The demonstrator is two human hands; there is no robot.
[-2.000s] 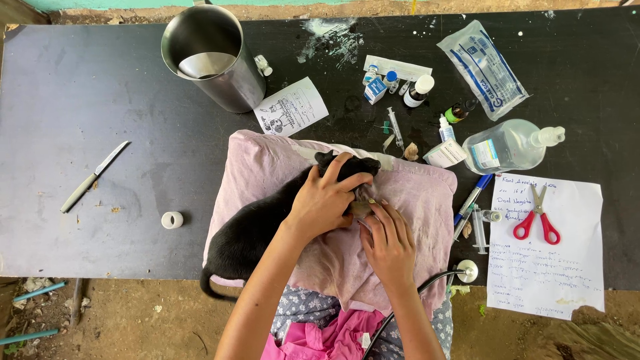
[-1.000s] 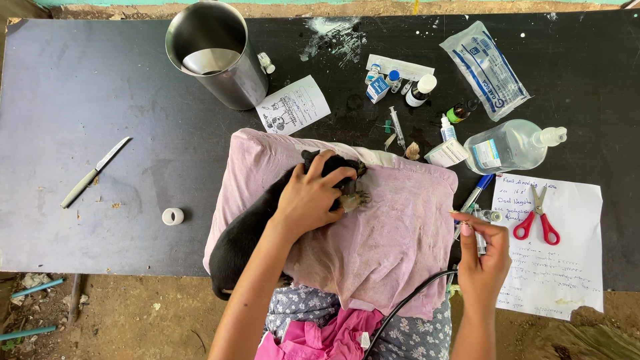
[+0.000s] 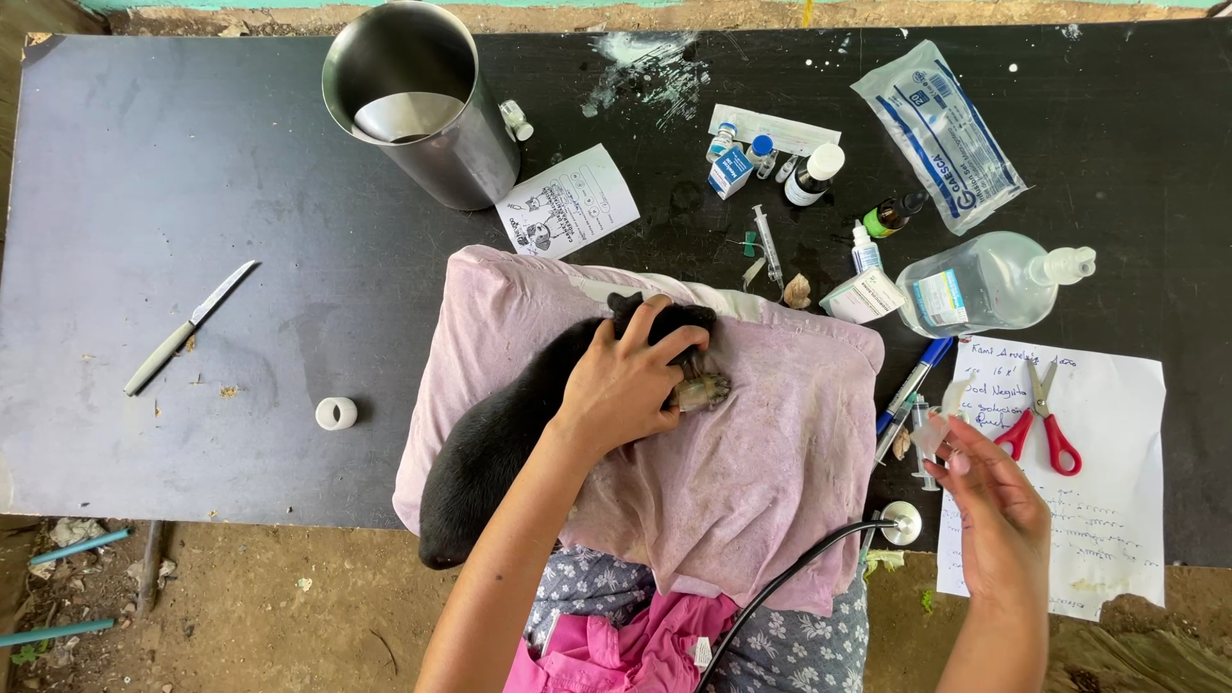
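A small black animal, apparently a puppy (image 3: 500,423), lies on a pink cloth-covered cushion (image 3: 770,414). My left hand (image 3: 626,380) grips it around the head and neck, and a pale paw (image 3: 700,393) shows beside my fingers. Out to the right, over the papers, my right hand (image 3: 991,500) pinches a small translucent piece (image 3: 930,435), perhaps plastic or tape, between thumb and fingers. Just behind that piece lies a syringe (image 3: 926,472), partly covered. Red-handled scissors (image 3: 1041,423) rest on a handwritten sheet (image 3: 1097,500) beyond my right fingers. A stethoscope's chest piece (image 3: 901,523) sits near the table edge.
Left on the dark table (image 3: 289,318) are a knife (image 3: 190,328) and a white tape roll (image 3: 336,413). A steel jug (image 3: 452,144) and printed card (image 3: 577,207) stand behind the cushion. Vials, a dark bottle (image 3: 814,175), another syringe (image 3: 768,241), a clear pump bottle (image 3: 1001,284) and a packet (image 3: 943,135) are at the right.
My right hand has left the animal's paw area and moved right, to beside the syringe and scissors. My left hand stays on the animal's head and neck.
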